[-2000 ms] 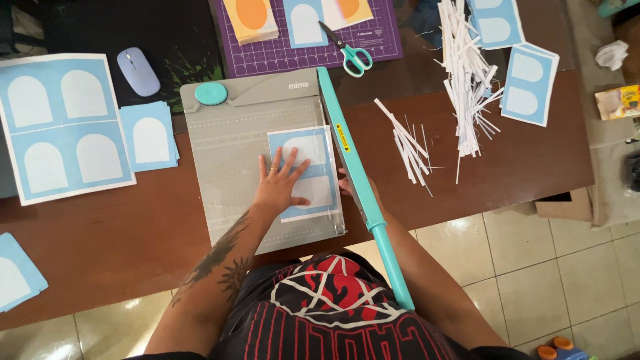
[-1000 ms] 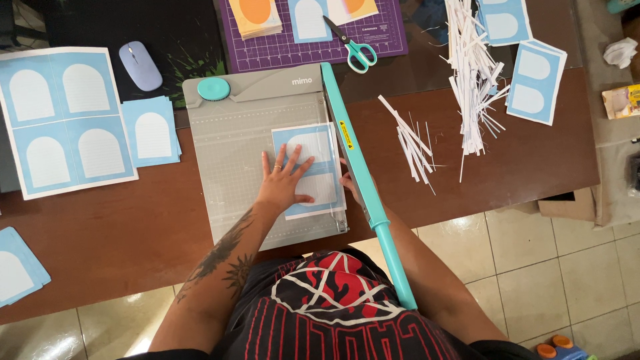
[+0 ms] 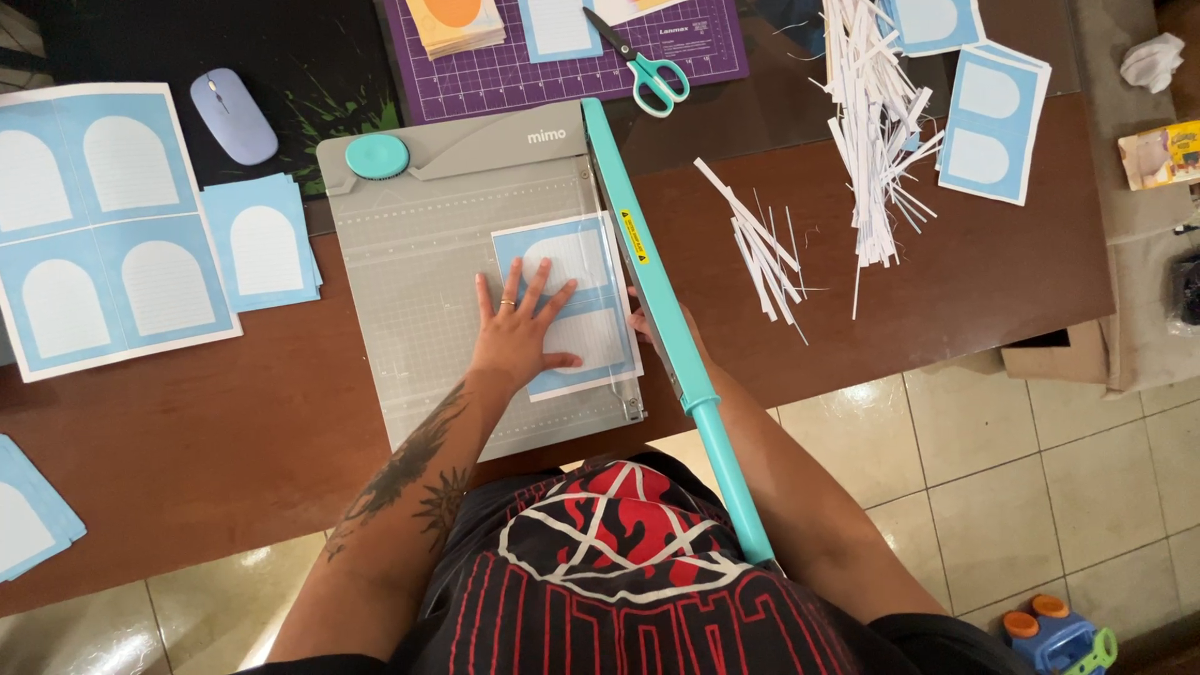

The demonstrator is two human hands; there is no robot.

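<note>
My left hand [image 3: 520, 328] lies flat with fingers spread on a blue-and-white printed sheet [image 3: 572, 253]. The sheet rests on the grey bed of a guillotine paper trimmer [image 3: 422, 309], its right edge along the cutting side. The trimmer's turquoise blade arm [image 3: 656, 262] is raised and slants down to the right toward my body. My right hand [image 3: 641, 317] is at the sheet's right edge, mostly hidden under the blade arm; only some fingertips show, and whether they grip the paper is unclear.
Paper strips [image 3: 764, 253] and a larger strip pile [image 3: 872, 141] lie right of the trimmer. Scissors [image 3: 647, 75] rest on a purple cutting mat [image 3: 562, 80]. Printed cards [image 3: 994, 122] sit at right, more cards [image 3: 262, 244], a four-panel sheet [image 3: 112, 225] and a mouse [image 3: 234, 117] at left.
</note>
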